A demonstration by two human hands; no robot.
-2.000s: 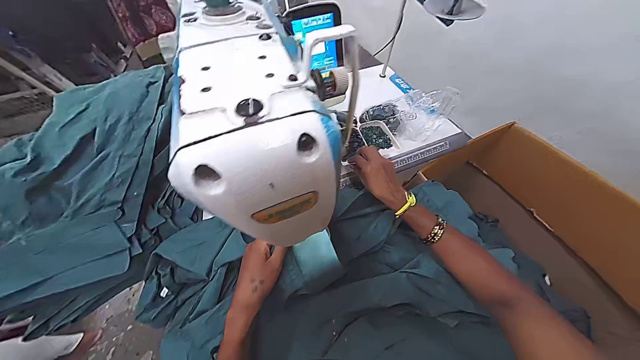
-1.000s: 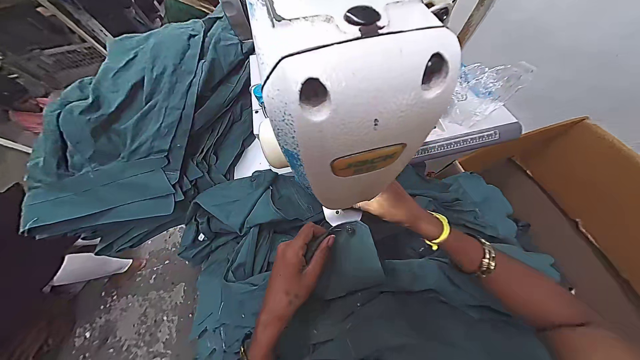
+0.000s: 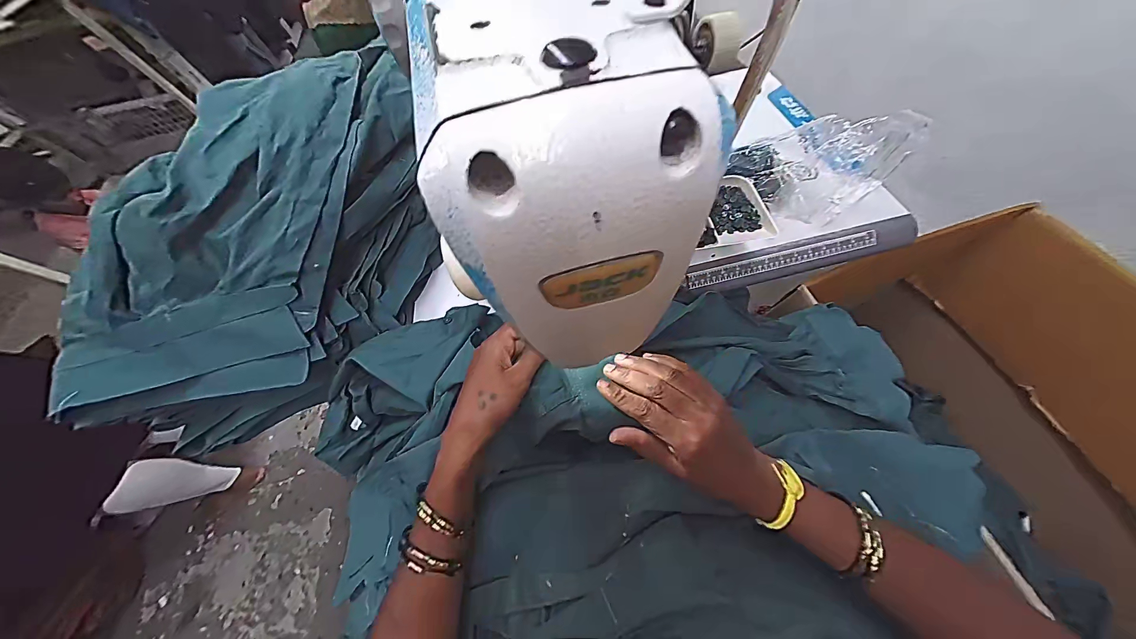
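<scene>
A white Jack sewing machine head (image 3: 572, 195) fills the upper middle, and its lower end hides the needle area. Dark green cloth (image 3: 577, 532) lies beneath it and spreads toward me. My left hand (image 3: 497, 382) grips a fold of this cloth just left of the machine's lower end, its fingertips partly hidden. To the right, my right hand (image 3: 674, 413) rests on the cloth with its fingers extended, fingertips close to the machine's lower edge. Small dark buttons (image 3: 735, 209) fill a white tray on the machine table behind.
A tall pile of green cloth pieces (image 3: 213, 213) stands at left. An open cardboard box (image 3: 1029, 355) is on the right, with cloth hanging over its near side. A clear plastic bag (image 3: 852, 164) lies on the table beside the tray. A person's foot (image 3: 248, 477) shows at lower left.
My right hand was at the button tray two seconds ago, then behind the machine's lower end; now it lies on the cloth in front. My left hand has moved up against the machine's left side.
</scene>
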